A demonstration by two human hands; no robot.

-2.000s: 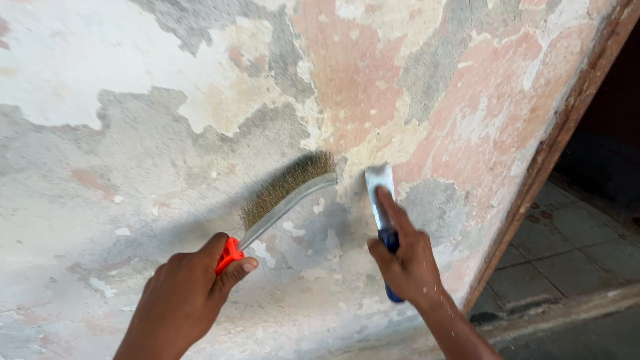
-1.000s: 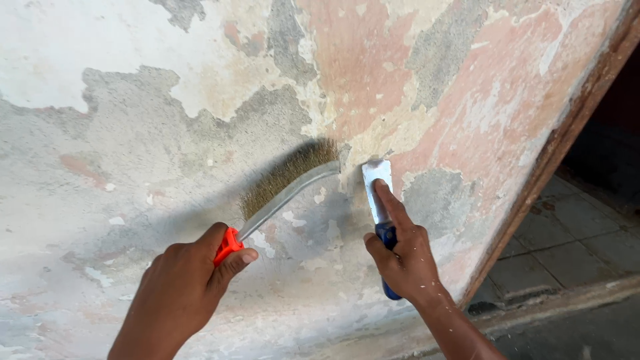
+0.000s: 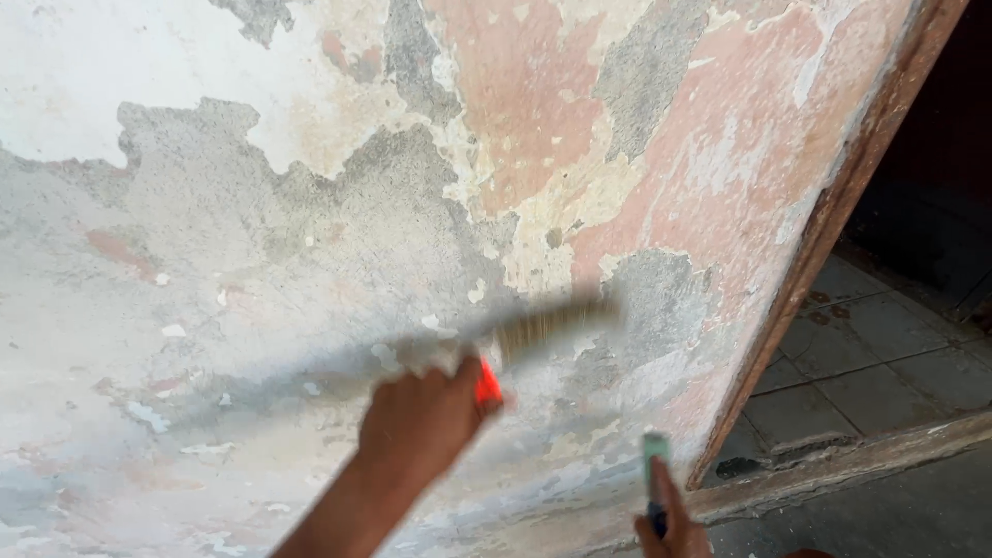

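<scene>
My left hand (image 3: 422,426) is closed around the orange handle of a wire brush (image 3: 554,325). The brush is blurred, and its bristles lie over the lower middle of a wall with peeling paint (image 3: 372,225). Patches of white, pink and cream paint and bare grey plaster show on the wall. At the lower right, my right hand (image 3: 673,531) holds a putty knife (image 3: 655,465) by its dark blue handle, its blade pointing up, with a forefinger along it. Whether the blade touches the wall cannot be told.
A worn wooden door frame (image 3: 814,240) edges the wall on the right. Beyond it lies a tiled floor (image 3: 876,387) and a dark interior. A rough threshold (image 3: 837,465) runs along the bottom right, with grey floor in front.
My left hand has moved right with the wire brush, which was at the middle of the wall. My right hand has gone down and to the right with the putty knife.
</scene>
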